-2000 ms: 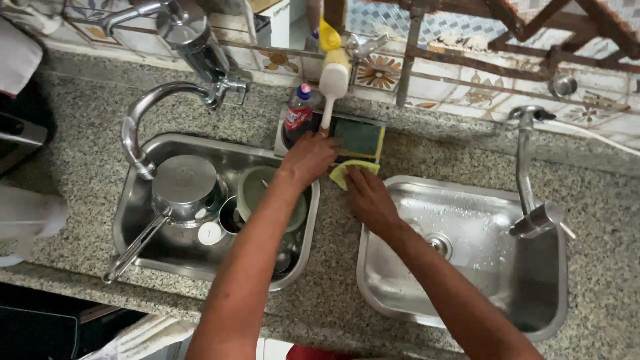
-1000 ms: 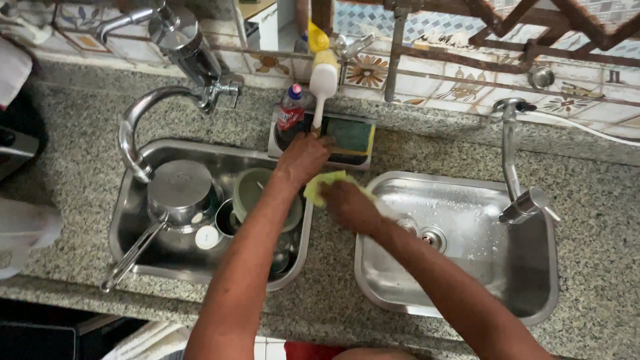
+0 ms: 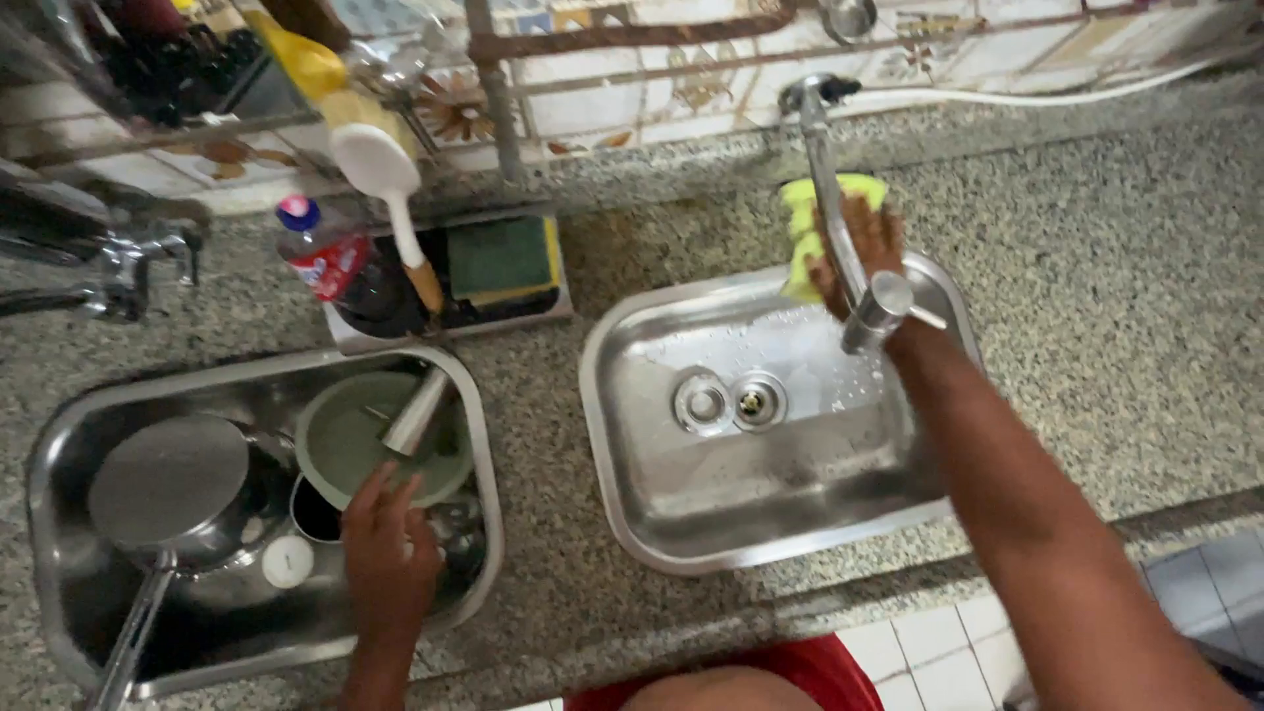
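My right hand (image 3: 869, 247) lies spread on a yellow-green cloth (image 3: 802, 237) behind the right steel sink (image 3: 632, 326), with the faucet (image 3: 829, 188) crossing in front of it. Over the left sink (image 3: 484, 494), my left hand (image 3: 390, 543) has its fingers apart and holds nothing that shows. It is just in front of a green bowl (image 3: 346, 434), in which a metal cylinder (image 3: 415, 413) leans. A dark-mouthed cup (image 3: 316, 509) is partly hidden beside that hand. A saucepan (image 3: 170, 482) and a round white lid (image 3: 288, 562) are at the left.
Behind the left sink, a tray (image 3: 513, 324) holds a detergent bottle (image 3: 331, 262), a white-headed brush (image 3: 375, 163) and a green scouring sponge (image 3: 502, 259). A second faucet (image 3: 128, 267) stands at the left. A white hose (image 3: 1037, 97) runs along the tiled wall.
My right hand has moved right with the cloth, from between the sinks to behind the right faucet. My left hand has left the tray and come down over the left sink. The view has moved closer.
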